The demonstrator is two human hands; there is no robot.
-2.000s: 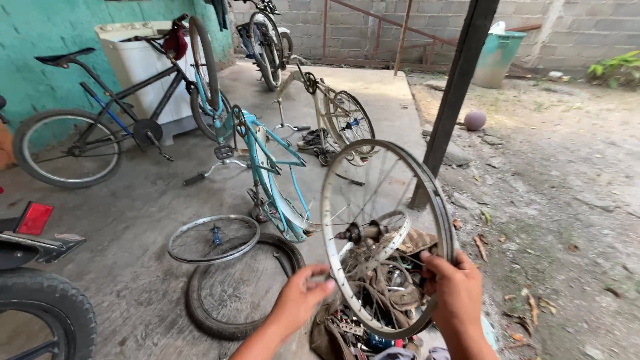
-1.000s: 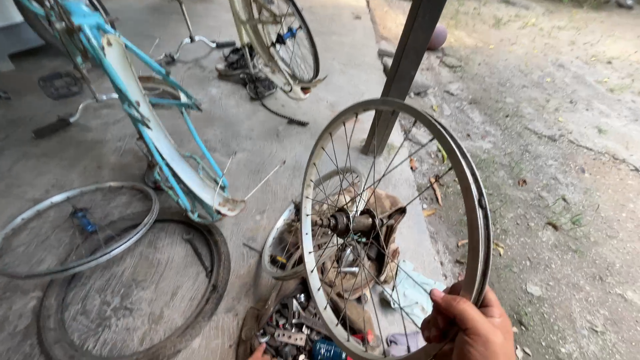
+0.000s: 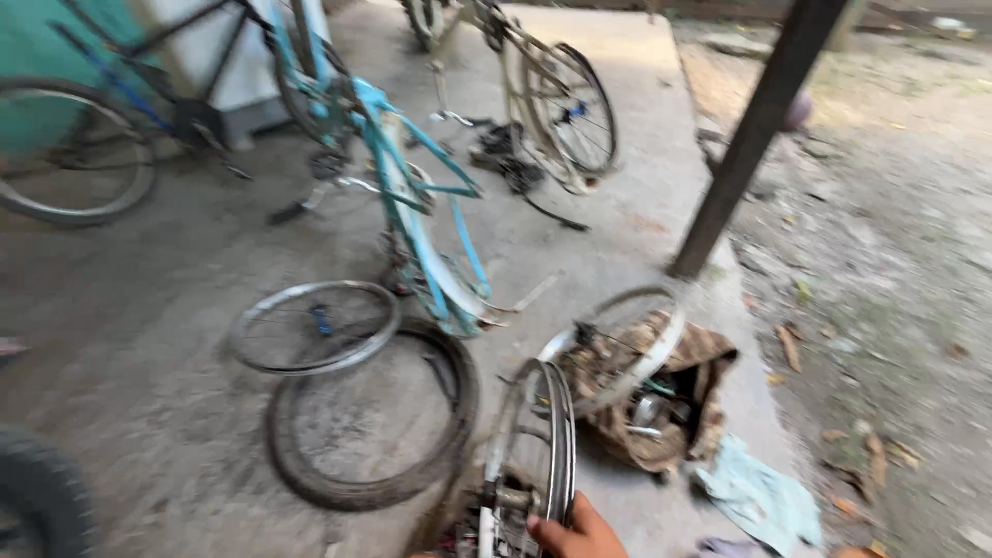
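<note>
At the bottom centre, my right hand [image 3: 577, 533] grips the rim of a bare bicycle wheel [image 3: 559, 442], which stands almost edge-on with its hub low in the view. Only a sliver of skin at the bottom edge may be my left hand; its hold is hidden. Beyond the held wheel, a pale rim [image 3: 673, 333] leans over a brown cloth bag [image 3: 709, 364] of metal parts. To the left, a silver wheel with a blue hub [image 3: 322, 319] rests partly over a black tire [image 3: 283, 457] on the concrete floor.
A turquoise bicycle frame [image 3: 418, 232] lies past the tire. Behind it are a cream bicycle frame [image 3: 511, 85] and a dark bicycle [image 3: 186, 120]. A metal post [image 3: 748, 147] rises at the slab's edge. A light blue cloth [image 3: 763, 492] lies at right, and a large tire [image 3: 43, 496] at lower left.
The held wheel has gone from raised and facing me to lower and nearly edge-on. My left hand, plainly visible two seconds ago, is now almost out of view.
</note>
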